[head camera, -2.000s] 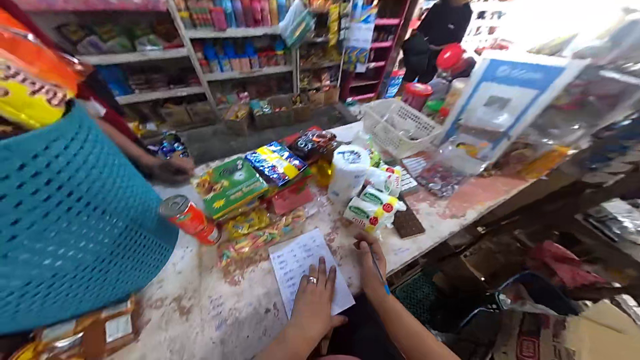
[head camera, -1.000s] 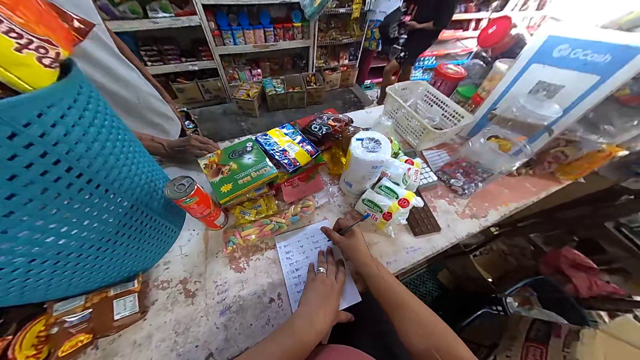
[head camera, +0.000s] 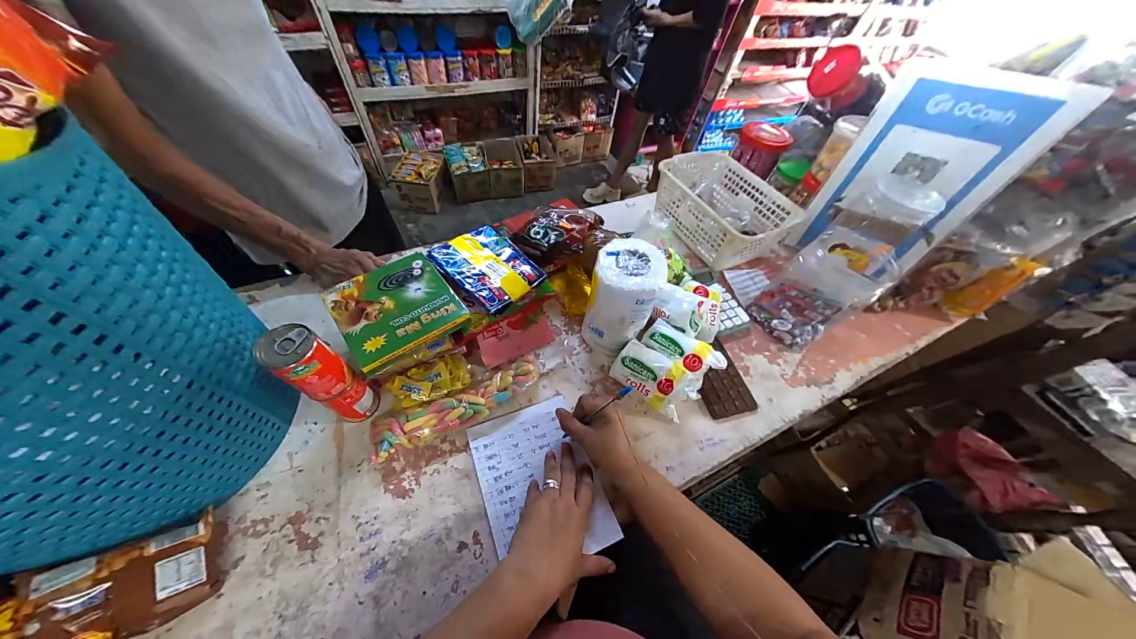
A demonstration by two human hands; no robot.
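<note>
My left hand [head camera: 552, 524], with a ring on one finger, lies flat with fingers apart on a handwritten sheet of paper [head camera: 501, 470]. My right hand [head camera: 599, 439] grips a blue-ended pen [head camera: 612, 401] at the sheet's upper right, its tip hidden by the fingers. Just beyond the paper lie a clear bag of colourful gummy candy [head camera: 457, 404] and yellow packets [head camera: 428, 382]. A green mosquito coil box [head camera: 397, 311] is behind them, with a tilted red can [head camera: 317, 373] at its left. Right of these stand a wrapped paper roll [head camera: 624, 293] and small tissue packs [head camera: 666, 359].
A large teal plastic basket [head camera: 124, 355] fills the left. A white plastic basket [head camera: 728, 209] and a framed payment sign [head camera: 954, 151] stand at back right. A dark chocolate-like slab [head camera: 728, 389] lies near the counter's right edge. Across the counter, a person rests a hand [head camera: 342, 264] near the box.
My right hand, beside the paper's right edge two seconds ago, is now on its upper right part with the pen. The person across the counter has come further into view.
</note>
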